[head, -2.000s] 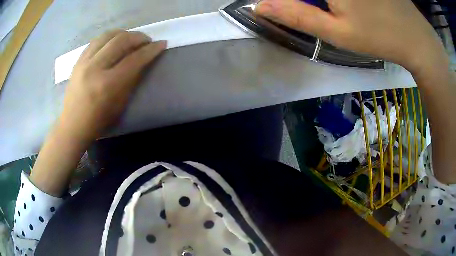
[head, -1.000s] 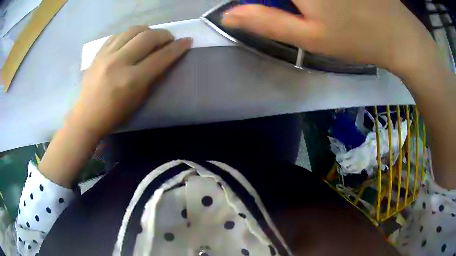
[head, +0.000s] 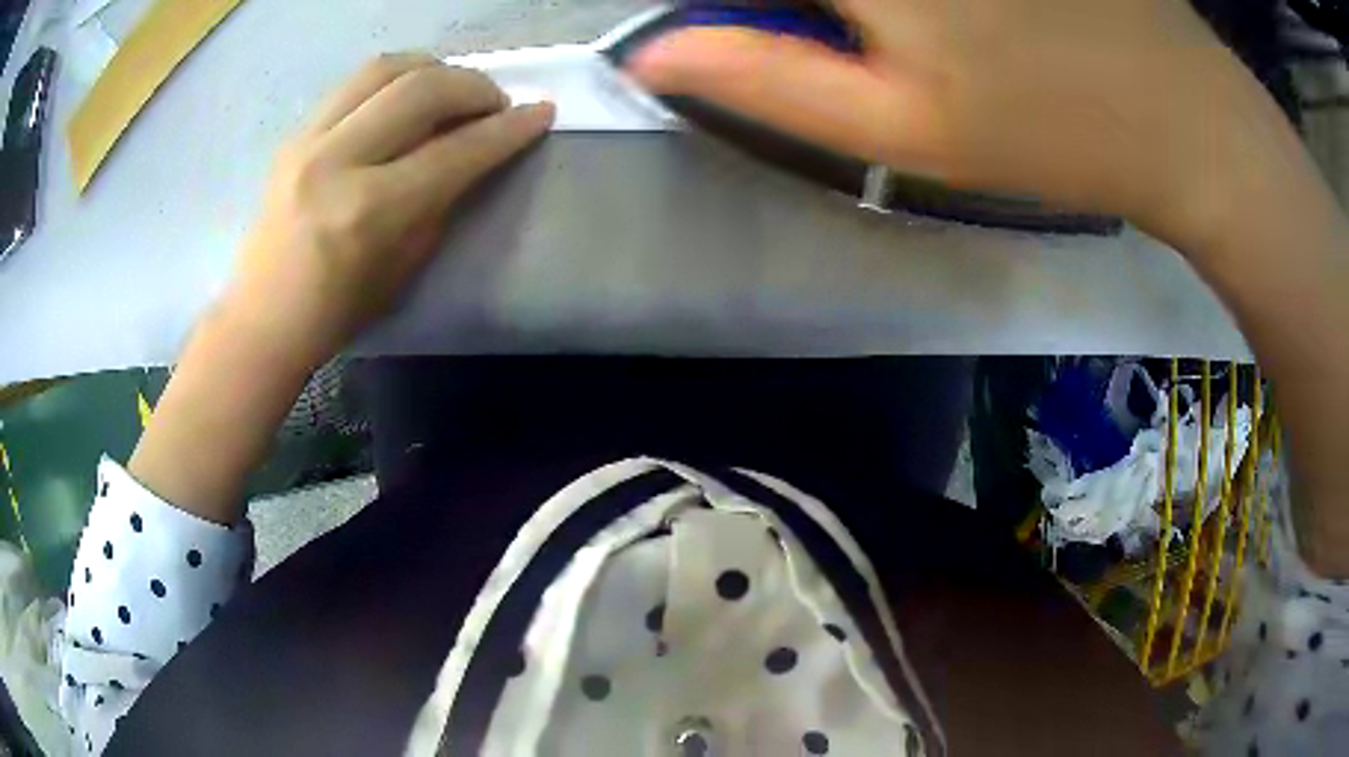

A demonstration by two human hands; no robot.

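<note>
A narrow white folded band [head: 580,92] lies on the grey pressing table. My left hand [head: 388,185] rests on the band's left part, fingers together and pointing right, and covers its left end. My right hand [head: 947,111] is on the dark steam iron [head: 784,148], whose pointed tip faces left over the band. The iron's grip is mostly hidden under my hand, and the band's right part is hidden by the iron and hand.
The mustard-brown card template [head: 141,86] lies at the upper left. A flat dark object [head: 22,148] lies at the left edge. A yellow wire basket [head: 1201,518] with white and blue scraps is below at right. The table's front edge [head: 666,352] runs across the middle.
The iron's tip has moved left along the band, closer to my left hand. The view has shifted and turned, bringing the flat dark object in at left.
</note>
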